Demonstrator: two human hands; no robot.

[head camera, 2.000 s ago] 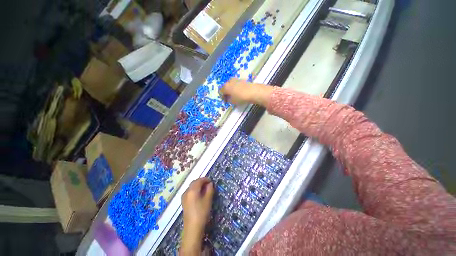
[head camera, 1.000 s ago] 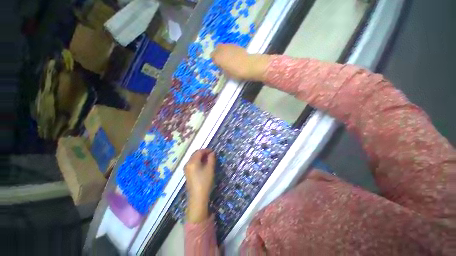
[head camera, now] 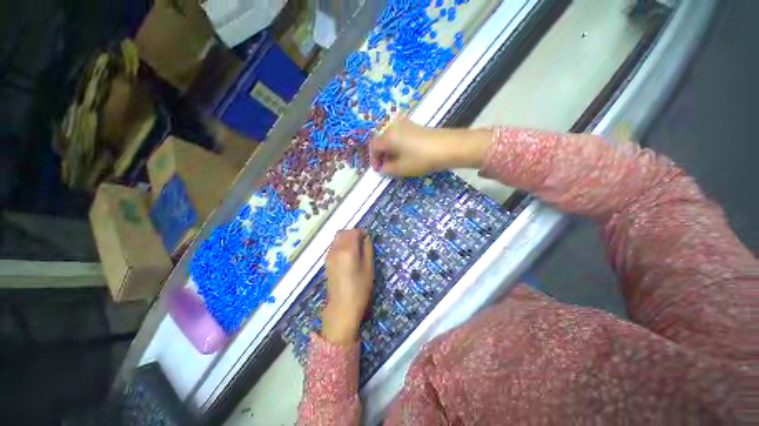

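The circuit board panel (head camera: 424, 250), full of small parts, lies between the rails in front of me. My left hand (head camera: 349, 270) is over its far-left part, fingers curled close together; whether they hold a part is hidden. My right hand (head camera: 404, 150) is at the inner rail, above the panel's upper end, its bent fingertips by the edge of the brown-red components (head camera: 308, 175). A reddish spot shows at these fingertips; I cannot tell if it is a held part. Blue components (head camera: 233, 274) lie heaped on the parts tray (head camera: 337, 187) on both sides of the brown-red ones.
A pink-purple bin (head camera: 195, 319) stands at the tray's lower left end. The white conveyor rail (head camera: 275, 308) runs between tray and panel. Behind the tray are a blue crate (head camera: 262, 87), cardboard cartons (head camera: 125, 241) and a white sheet (head camera: 243, 18). A dark panel (head camera: 152, 398) shows at lower left.
My right hand has moved from the blue components down along the tray to the rail by the brown-red ones. My left hand stays over the panel. The view has shifted, and the dark panel now shows.
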